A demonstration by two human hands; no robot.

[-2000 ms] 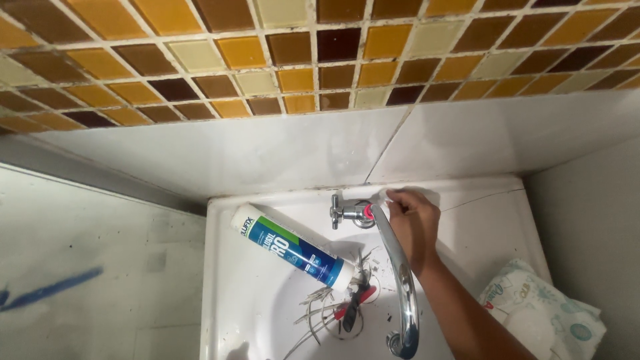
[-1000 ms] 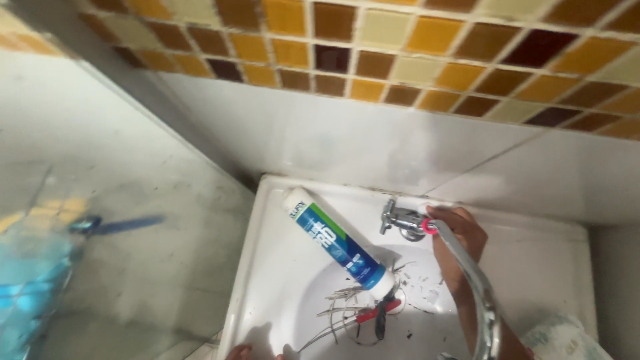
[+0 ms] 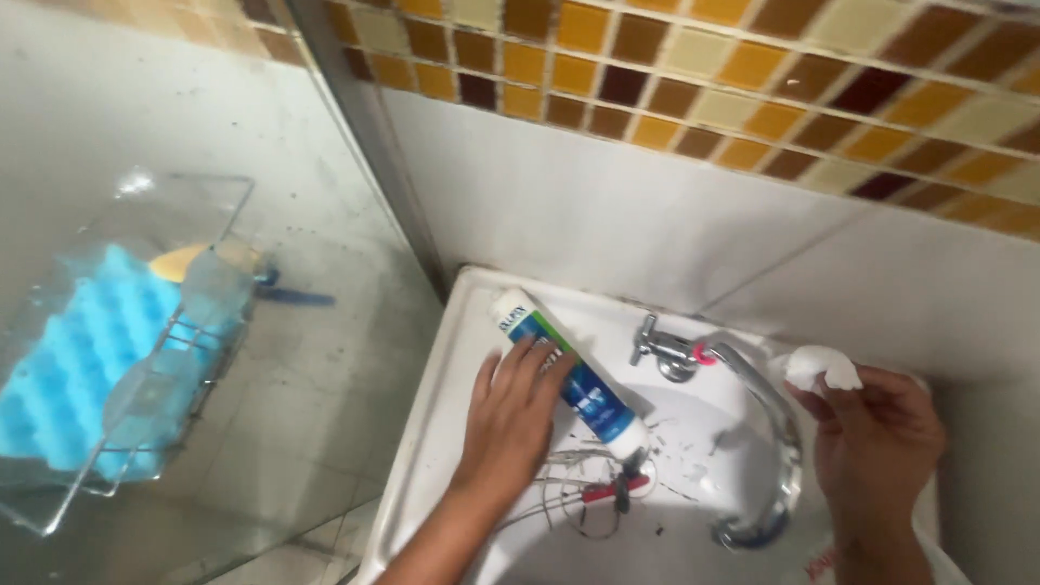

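My left hand (image 3: pixel 516 406) lies over the middle of a blue, green and white sealant cartridge (image 3: pixel 597 398), fingers across it; whether it grips is not plain. The cartridge lies slanted in a white washbasin (image 3: pixel 422 455). Right of the chrome faucet (image 3: pixel 756 390), my right hand (image 3: pixel 877 431) pinches a crumpled white wipe or tissue (image 3: pixel 821 367) between thumb and fingers. Below the cartridge's lower end, by the drain, a red and black tool (image 3: pixel 616 489) lies beside loose thin wires (image 3: pixel 561 496). Dark bits are scattered in the bowl.
A glass panel (image 3: pixel 357 154) stands left of the basin. Behind it are a wire rack (image 3: pixel 162 341) and a blue sponge (image 3: pixel 89 366). Mosaic tiles (image 3: pixel 601 49) cover the upper wall. A partly seen white package with red print (image 3: pixel 821 565) is at the lower right.
My left hand has come in from the lower edge onto the cartridge. My right hand has moved away from the faucet base to the right, the white wipe now showing in it. The view has shifted left.
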